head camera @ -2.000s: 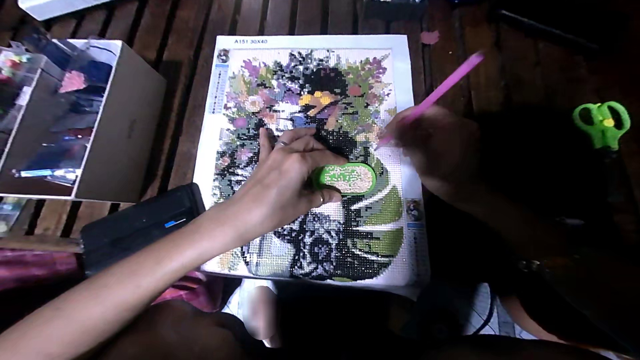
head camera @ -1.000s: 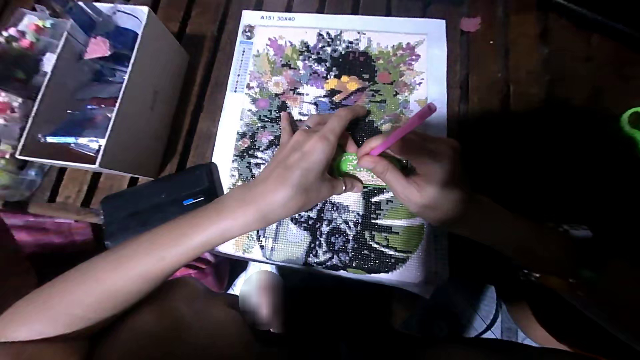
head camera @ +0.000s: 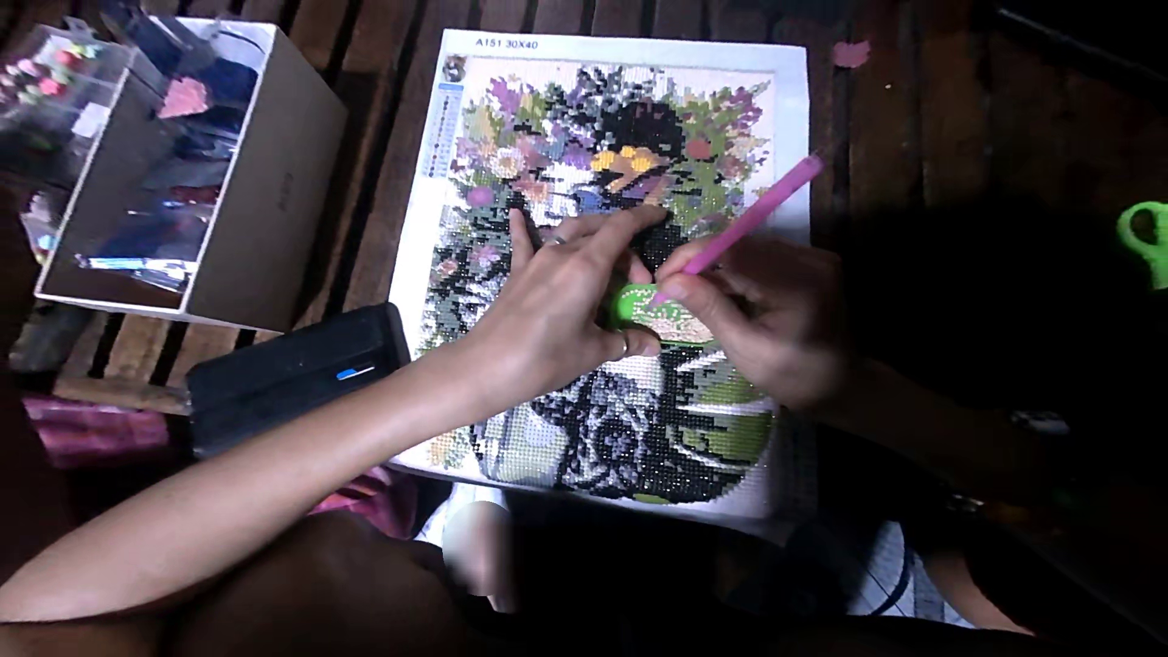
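Observation:
A diamond painting canvas (head camera: 611, 447) with flowers and dark areas lies on a slatted wooden table. Over its middle, my left hand (head camera: 566, 301) grips the left end of a small green tray (head camera: 675, 319) that holds pale beads, with thumb and a finger at its edges and other fingers spread on the canvas. A pink applicator pen (head camera: 757, 212) is held in my right hand (head camera: 766, 319), its tip down at the beads. The right hand hides the right end of the tray.
At the left stands an open white box (head camera: 283, 192) with plastic packets, beside a clear container (head camera: 55, 73) of colourful pieces. A black case (head camera: 292, 374) lies below it. Green scissors handles (head camera: 1145, 239) show at the right edge; a pink scrap (head camera: 851, 54) lies beyond the canvas.
My right hand has brought the pen from the canvas's right side to the green tray. My left hand still holds the tray. The view has shifted.

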